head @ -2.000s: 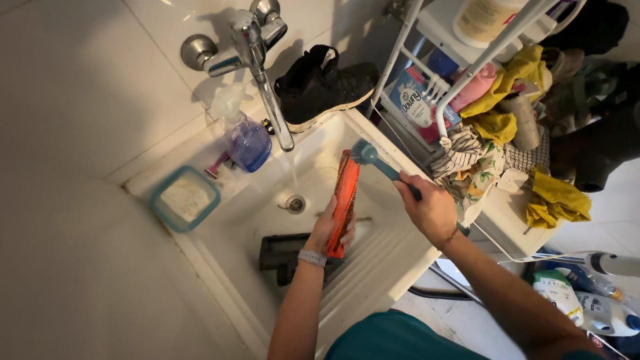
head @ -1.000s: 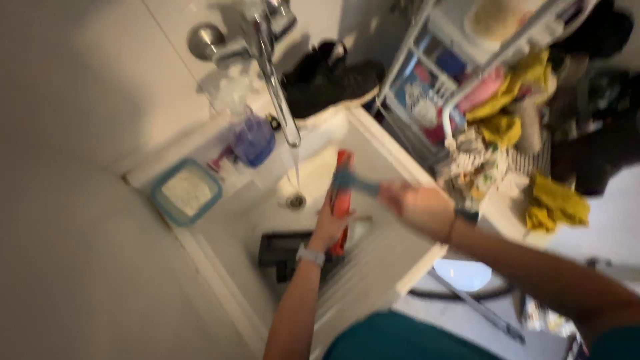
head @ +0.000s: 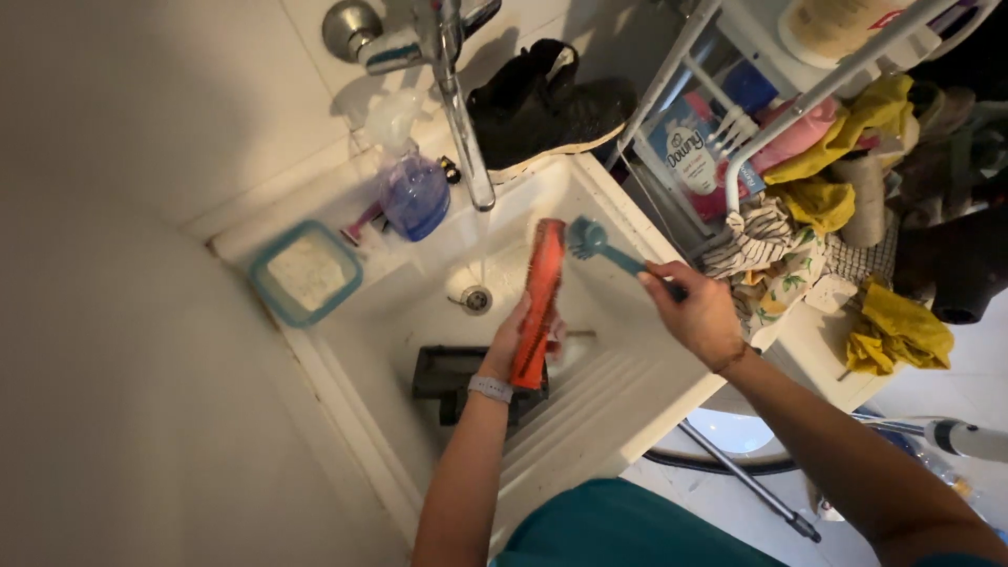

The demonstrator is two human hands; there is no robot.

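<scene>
My left hand grips an orange-red roller brush, likely from a vacuum head, upright over the white utility sink. In my right hand is the handle of a teal dish brush; its bristled head is just right of the roller's upper end, with a small gap between them. Below my left hand, a black plastic floor-head housing lies in the basin, partly hidden by the hand and roller. A thin stream of water runs from the chrome faucet near the drain.
On the sink's rim are a teal-edged container with whitish contents, a blue spray bottle, a pink razor and a black shoe. A white rack holding cloths and boxes stands at the right, near a yellow cloth.
The teal brush has moved off the roller to its right with my right hand; one second ago its head was over the roller. My left hand still holds the roller.
</scene>
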